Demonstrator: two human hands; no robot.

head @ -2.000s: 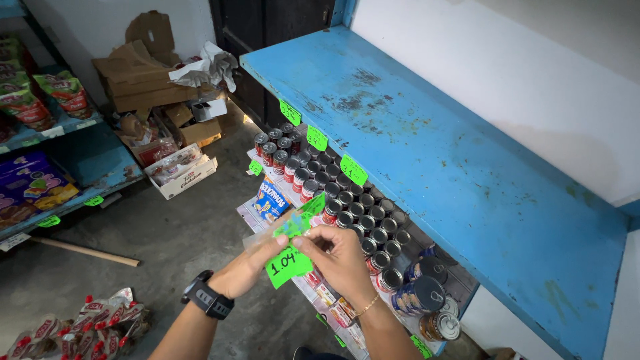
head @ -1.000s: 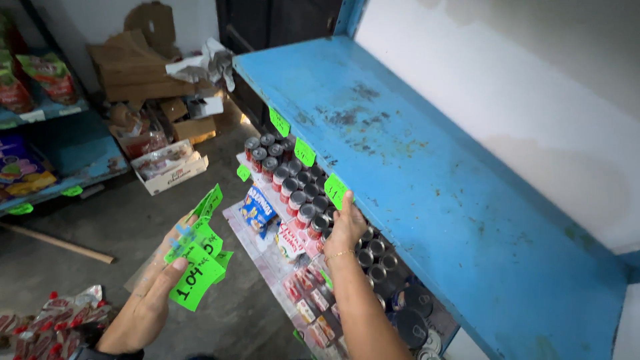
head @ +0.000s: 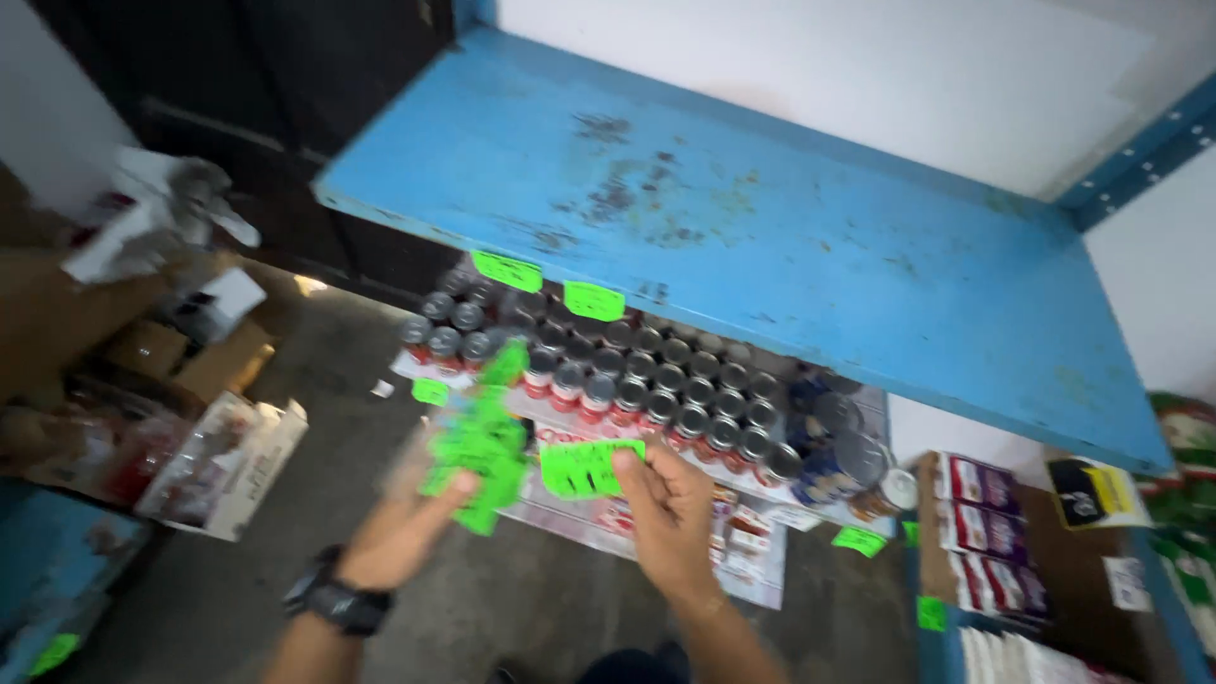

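A loose bunch of bright green price tags (head: pixel 484 446) is in my left hand (head: pixel 418 513), blurred by motion, with a dark watch on that wrist. Between the thumb and fingers of my right hand (head: pixel 665 503) is a single green price tag (head: pixel 587 468), close to the bunch but apart from it. Both hands are in front of the blue metal shelf (head: pixel 760 228). Two green tags (head: pixel 595 300) hang on the shelf's front edge. Rows of metal cans (head: pixel 665 380) stand on the level below, partly hidden by the tags in my hands.
Left on the floor lie an open white carton (head: pixel 228 475), brown cardboard (head: pixel 76 313) and crumpled paper (head: pixel 161 209). A blue shelf corner (head: pixel 57 560) juts in at lower left. To the right, another shelf holds packets (head: pixel 988 532) and more goods.
The third green tag, on the shelf edge under my right hand a second ago, is gone from there, and my right hand now holds a tag near my left. The view has swung right.
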